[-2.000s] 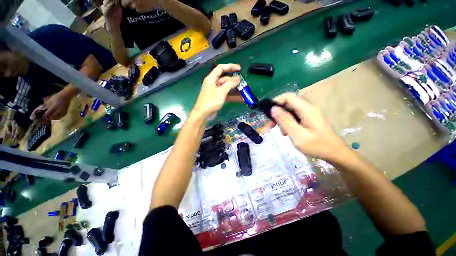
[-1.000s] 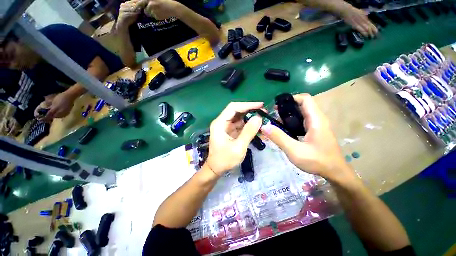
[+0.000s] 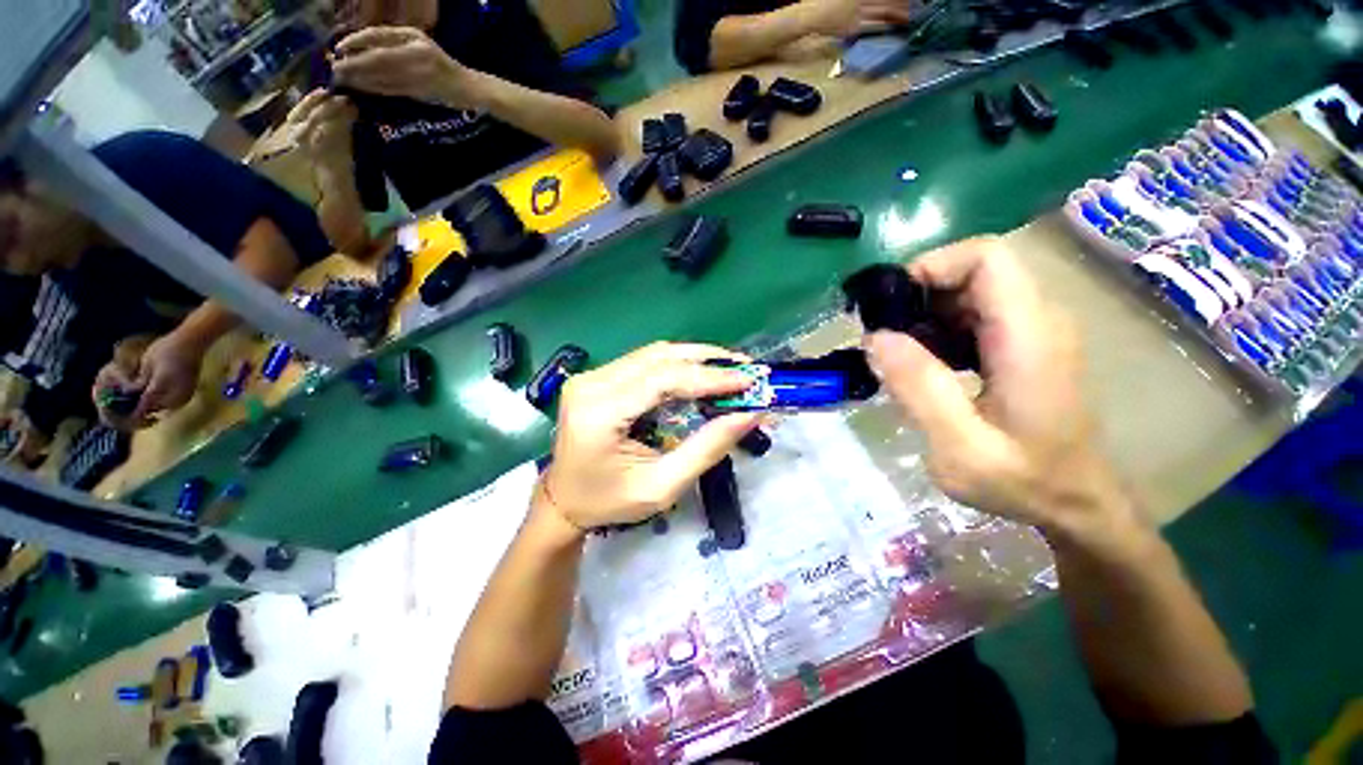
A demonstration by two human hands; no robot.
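Observation:
My left hand [image 3: 635, 434] holds a battery and board assembly [image 3: 804, 389] by its pale board end, between thumb and fingers. Its blue cylinder lies level and points right, with black parts at its far end. My right hand [image 3: 994, 389] is shut on a black housing [image 3: 897, 307], next to the cylinder's right end; the palm side of it is hidden and the hand is slightly blurred. A black housing [image 3: 722, 501] lies on the printed sheet [image 3: 792, 598] below my hands. The sheet is covered by clear plastic.
A green conveyor belt [image 3: 643, 299] crosses behind, bearing black housings [image 3: 825, 221]. Stacked blue and white assemblies [image 3: 1226, 247] stand in a clear tray at right. Curved black parts [image 3: 311, 725] lie at lower left. A grey metal bar [image 3: 165, 523] juts in from the left. People sit opposite.
My hands have drawn slightly apart, and the blue cylinder, hidden one second ago, now shows between them. The person's hand over the far belt has withdrawn. The whole view has shifted a little.

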